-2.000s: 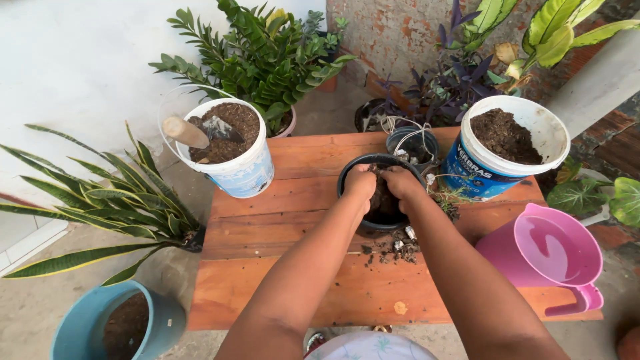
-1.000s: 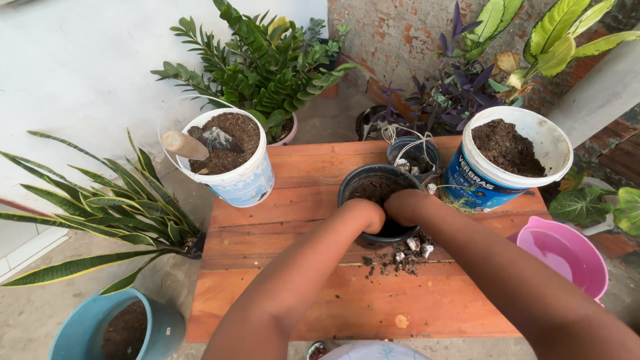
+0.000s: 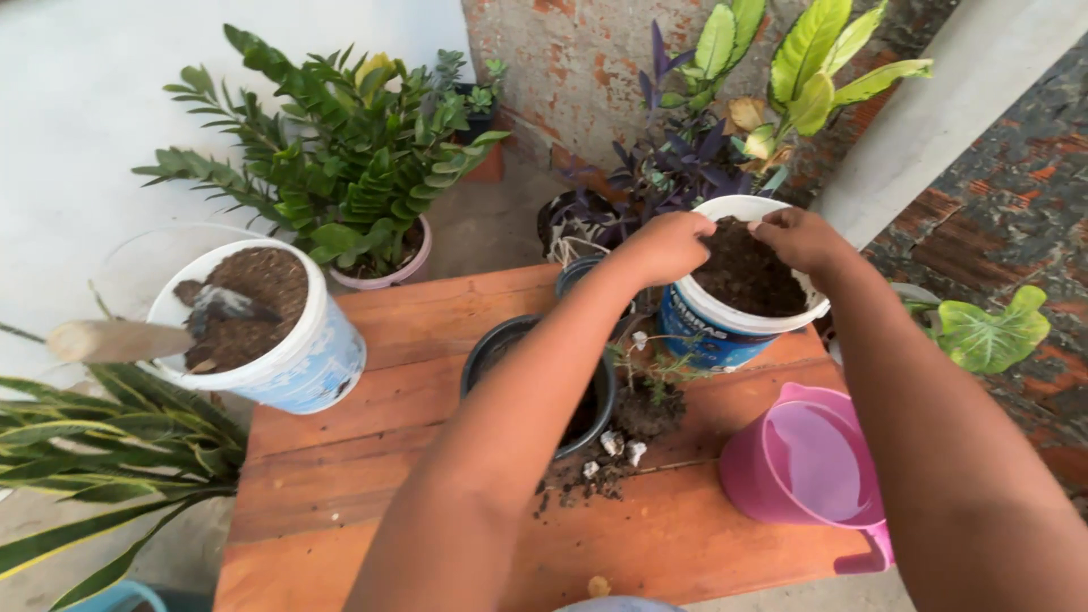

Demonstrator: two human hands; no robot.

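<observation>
My left hand (image 3: 671, 246) is at the left rim of a blue-and-white plastic bucket (image 3: 718, 331) of dark soil (image 3: 752, 272), with empty, bent fingers. At the bucket's far right rim is my right hand (image 3: 799, 242), its fingers curled; whether it pinches anything is unclear. Under my left forearm stands a dark plastic plant pot (image 3: 605, 408), partly hidden, with soil inside. Beside it a small leafy plant with a root ball (image 3: 650, 412) lies on the wooden table (image 3: 382, 433). White pieces (image 3: 612, 442) and soil crumbs are scattered near the pot.
A white bucket (image 3: 310, 357) of soil with a wooden-handled trowel (image 3: 123, 340) stands at the left. At the right is a pink pitcher (image 3: 765, 476) of liquid. A smaller dark pot (image 3: 582, 274) sits behind the plant pot. Potted plants (image 3: 340, 161) surround the table.
Both hands have left the dark plant pot and moved up and right to the blue-and-white bucket. The view has shifted closer and to the right.
</observation>
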